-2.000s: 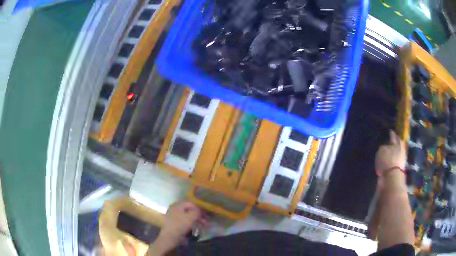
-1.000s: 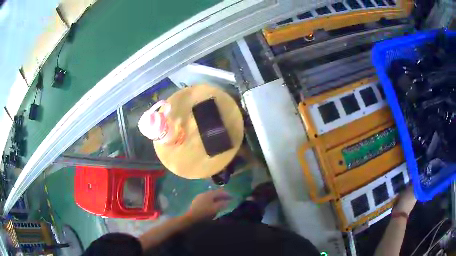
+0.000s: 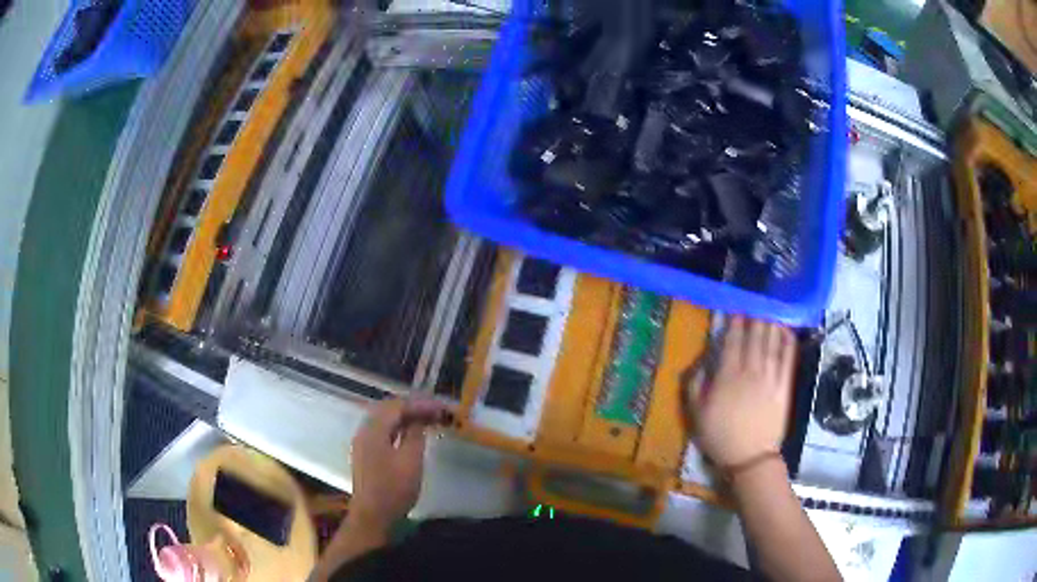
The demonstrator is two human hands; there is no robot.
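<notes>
An orange test tray [image 3: 569, 443] lies in front of me with its handle loop at the near end. Its green connector board [image 3: 632, 358] and left socket strip [image 3: 521, 347] show empty square openings. A blue perforated basket [image 3: 637, 267] heaped with black adapters [image 3: 682, 136] covers its far part. My right hand [image 3: 745, 392] lies palm down over the tray's right side, just below the basket rim, hiding the strip there. My left hand [image 3: 389, 457] is at the tray's near left corner, fingers bent, with no held object visible; contact is unclear.
Another orange tray [image 3: 233, 171] lies left, beyond an open conveyor bay [image 3: 392, 227]. A loaded tray [image 3: 972, 341] stands at the right, past round metal fittings [image 3: 853, 392]. A round stool [image 3: 250, 500] with a dark flat object and pink item is lower left. Another blue basket [image 3: 119, 46] is upper left.
The view has swung back from the stool to the trays. The tray and basket sit farther right of the left-hand tray than two seconds ago. My right hand has come onto the tray.
</notes>
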